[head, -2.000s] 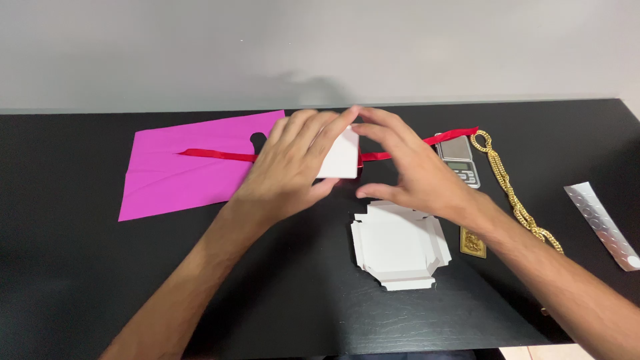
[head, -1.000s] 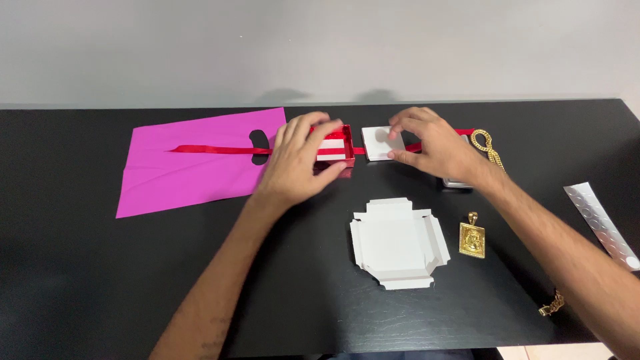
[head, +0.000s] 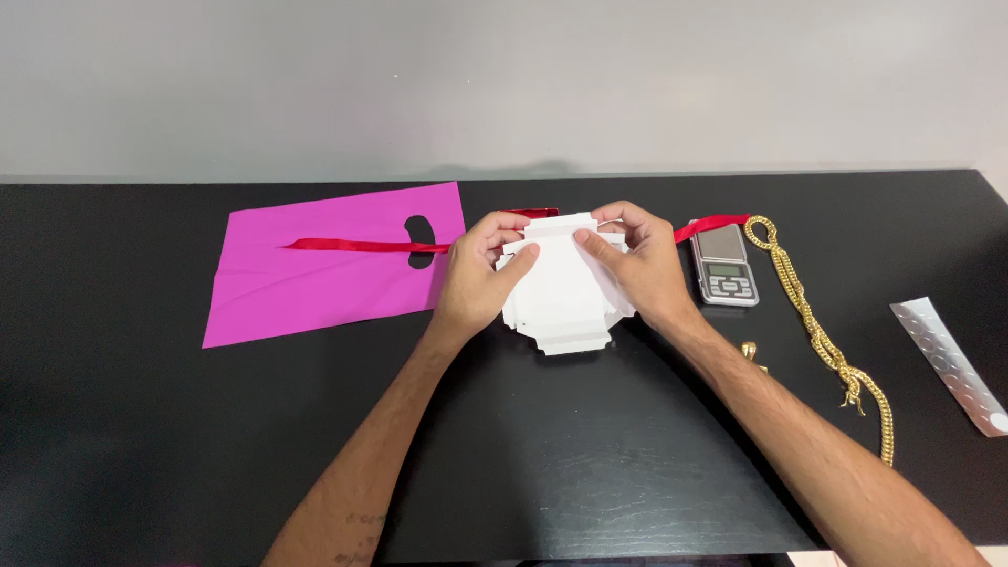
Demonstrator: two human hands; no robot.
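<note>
Both my hands hold a white die-cut cardboard box blank, raised above the black table. My left hand grips its upper left edge, thumb on the face; my right hand pinches its upper right flaps. Behind the blank shows the edge of a red box, mostly hidden. A red ribbon runs out on both sides, its left end over a magenta plastic bag with a handle cutout. The small white square is out of sight.
Right of my hands lie a pocket digital scale, a gold chain, a gold pendant partly behind my right forearm, and a silver strip of round stickers. A grey wall stands behind the black table.
The white cardboard blank, flat on the table one second ago, is now lifted in both hands. My left hand has left the red box, and my right hand has let go of the small white square.
</note>
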